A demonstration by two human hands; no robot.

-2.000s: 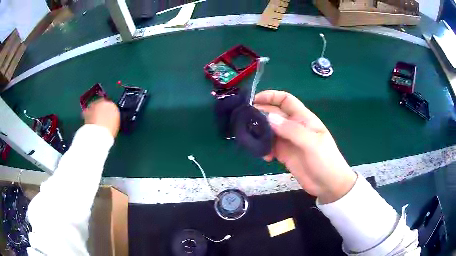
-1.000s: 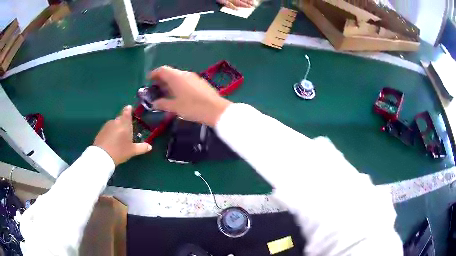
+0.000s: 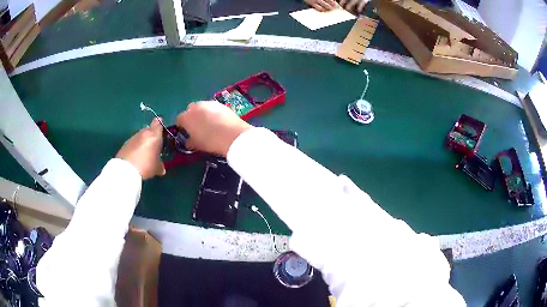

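My left hand [image 3: 144, 151] holds the left side of a red front housing [image 3: 180, 159] on the green belt. My right hand [image 3: 209, 127] holds a speaker [image 3: 182, 141] at that housing's opening; how far it sits inside is hidden by my fingers. The speaker's pale lead with its white plug [image 3: 144, 107] sticks up to the left. A black back cover [image 3: 217, 195] lies open just below the housing. Another red housing with a green circuit board [image 3: 239, 103] lies behind my right hand.
One speaker [image 3: 361, 111] lies on the belt; another [image 3: 292, 269] lies on the black mat [image 3: 198, 282]. Red housings [image 3: 466, 135] and covers lie at right. A carton of tangled speakers [image 3: 21, 252] is lower left. A white post [image 3: 45, 147] stands at left. Another person's hands [image 3: 327, 5] show at the far side.
The speaker carried by my right hand has come left and down to the housing in my left hand. The belt items appear shifted, and the back cover now lies lower in view.
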